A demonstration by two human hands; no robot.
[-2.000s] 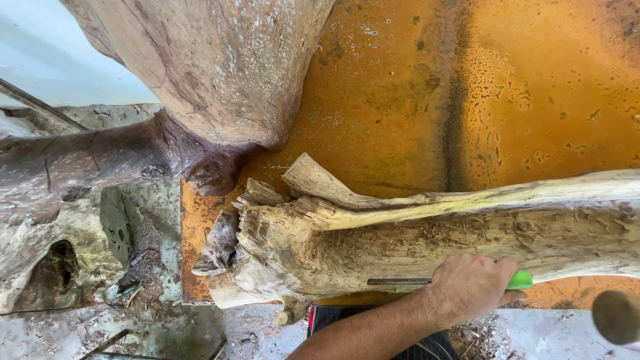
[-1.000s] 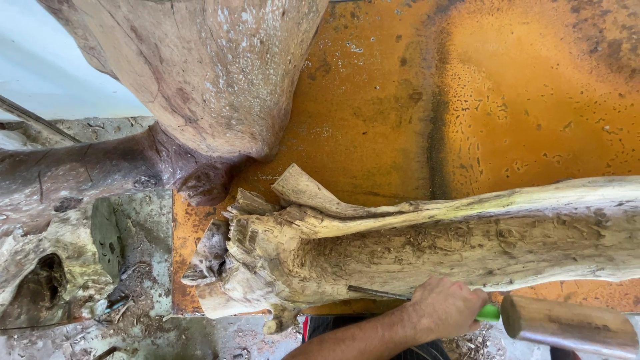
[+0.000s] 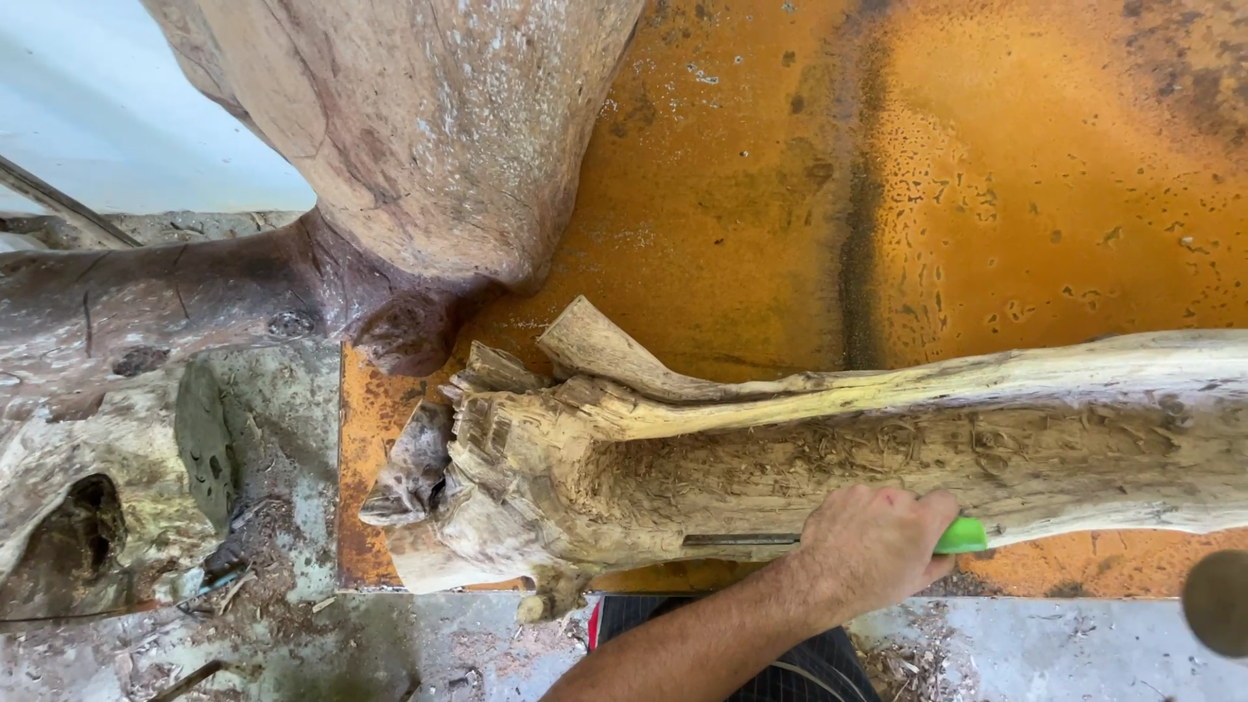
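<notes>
My left hand (image 3: 877,541) is closed around a chisel with a green handle (image 3: 963,535). Its narrow dark metal blade (image 3: 741,539) points left and lies along the near side of the hollow in a long pale log (image 3: 1072,458). Loose shavings and fibres cover the floor of that hollow. At the right edge shows the round end of a mallet (image 3: 1219,603), apart from the chisel handle. My right hand is out of view.
The log lies on an orange, stained tabletop (image 3: 721,224). A large smooth trunk (image 3: 439,127) stands behind it at the upper left. Another weathered, hollowed piece of wood (image 3: 127,468) is at the left. Wood chips litter the grey floor (image 3: 468,643).
A second ago the mallet head was at the end of the chisel handle; now it is away from it, at the right edge. My left hand keeps its hold on the chisel.
</notes>
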